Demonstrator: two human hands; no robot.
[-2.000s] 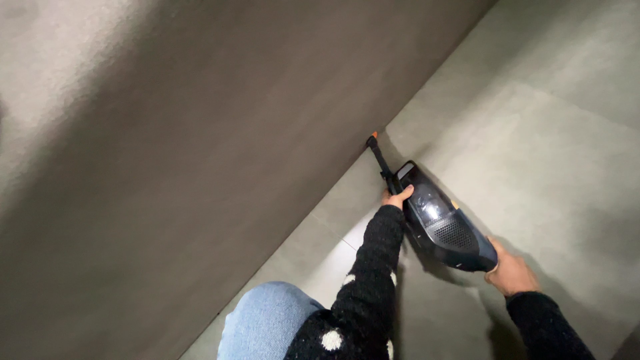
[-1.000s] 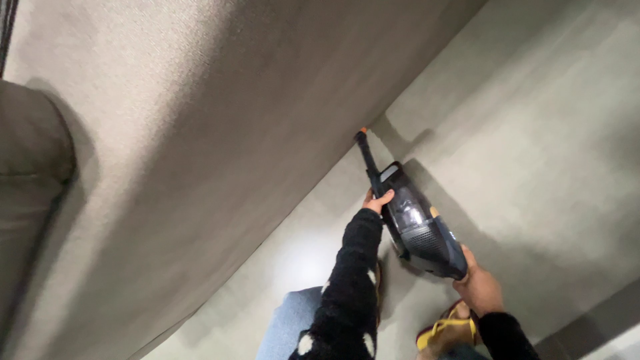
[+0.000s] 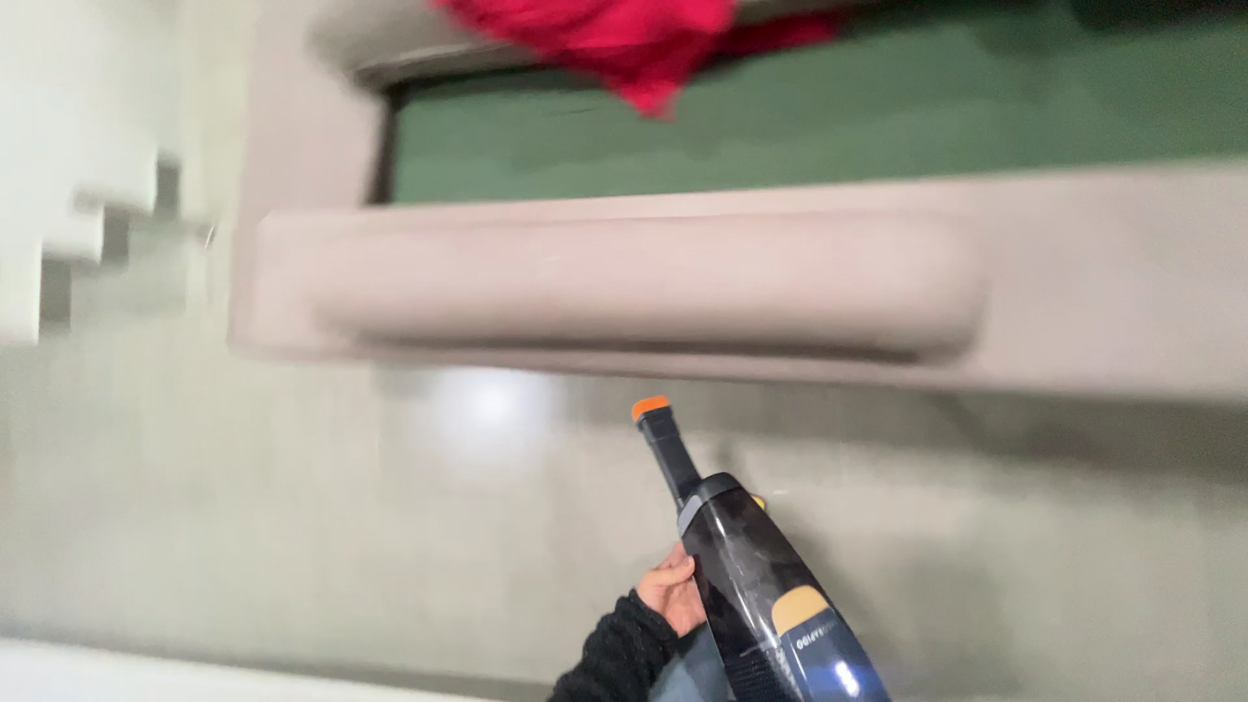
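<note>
A dark handheld vacuum cleaner (image 3: 751, 585) with a clear dust container and a narrow, orange-tipped nozzle (image 3: 669, 444) points up and slightly left at the lower middle. My left hand (image 3: 675, 591), in a fuzzy black sleeve, holds the vacuum's left side near its front; the fingers underneath are partly hidden. The vacuum's rear end runs out of the bottom edge, and my right hand does not show. Above the nozzle tip lies the lower edge of a beige upholstered sofa (image 3: 634, 283), with the tip apart from it in the picture.
Green fabric (image 3: 760, 136) covers the sofa's seat area, and a red cloth (image 3: 624, 39) hangs over its far part. Pale floor (image 3: 292, 487) runs along the sofa. White stepped shapes (image 3: 88, 214) stand at the left. The background is blurred.
The view has swung widely to show the sofa from above. The vacuum's nozzle, earlier at the foot of the upholstered side, has come away from it. My right hand has left the view.
</note>
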